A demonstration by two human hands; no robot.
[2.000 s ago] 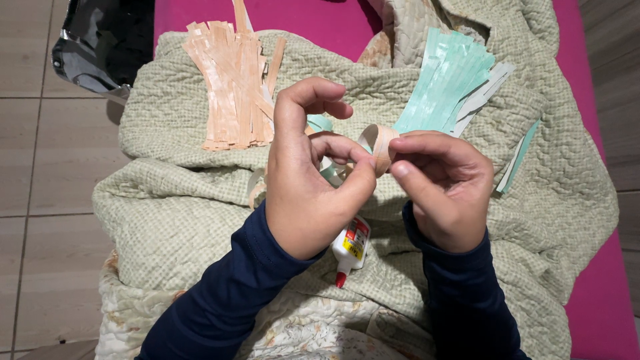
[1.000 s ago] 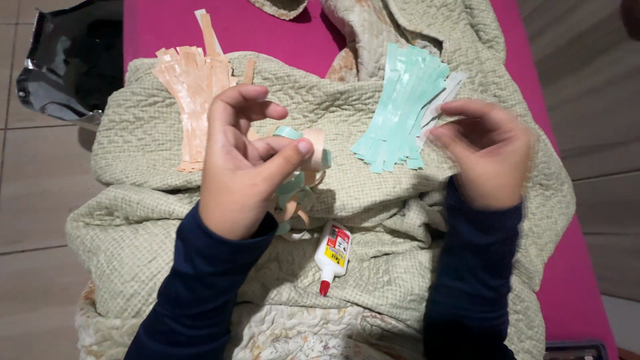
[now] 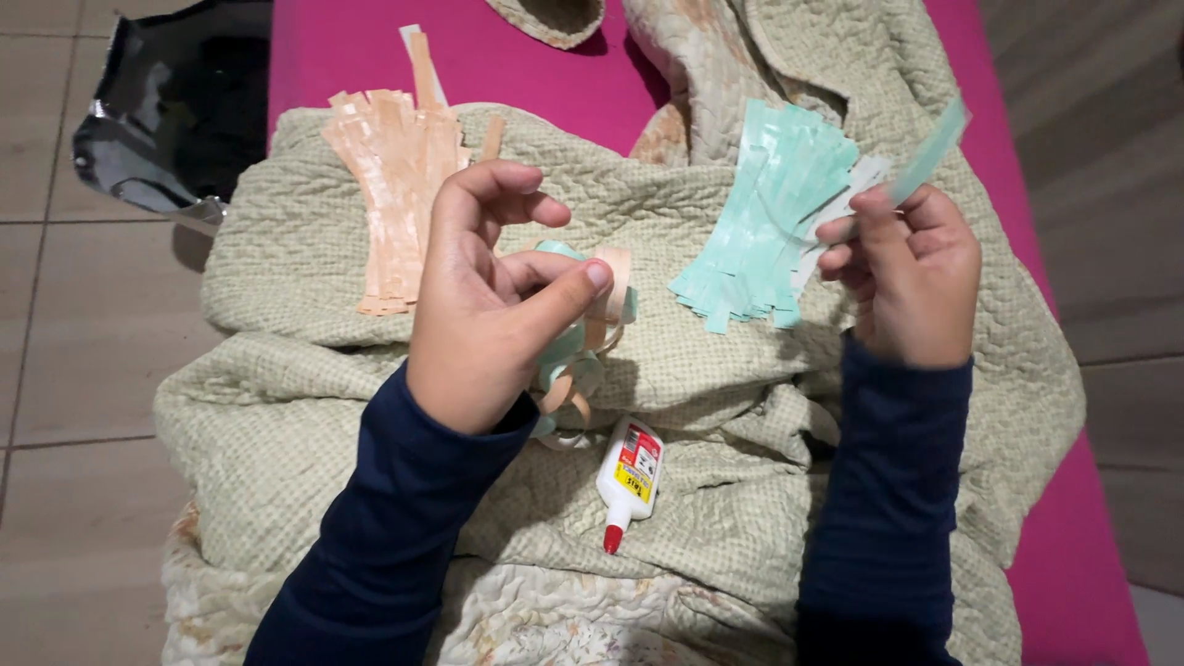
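Observation:
My left hand (image 3: 513, 296) pinches a paper chain (image 3: 578, 356) of peach and mint loops between thumb and forefinger; part of the chain is hidden behind the hand. A single mint paper strip (image 3: 930, 153) is between the fingers of my right hand (image 3: 911, 264), which is beside the fanned pile of mint strips (image 3: 768, 213). Behind my left hand lies a pile of peach strips (image 3: 393, 194). Below the chain, a white glue bottle (image 3: 632, 470) with a red tip lies on its side on the quilt.
A rumpled pale green quilt (image 3: 268, 407) covers much of the magenta surface (image 3: 342, 46). White strips (image 3: 846, 199) lie against the mint pile. At the upper left is a shiny black plastic bag (image 3: 176, 111) over the tiled floor (image 3: 83, 518).
My right hand has left the chain, moved right to the mint pile, and now holds a mint strip. My left hand still holds the chain.

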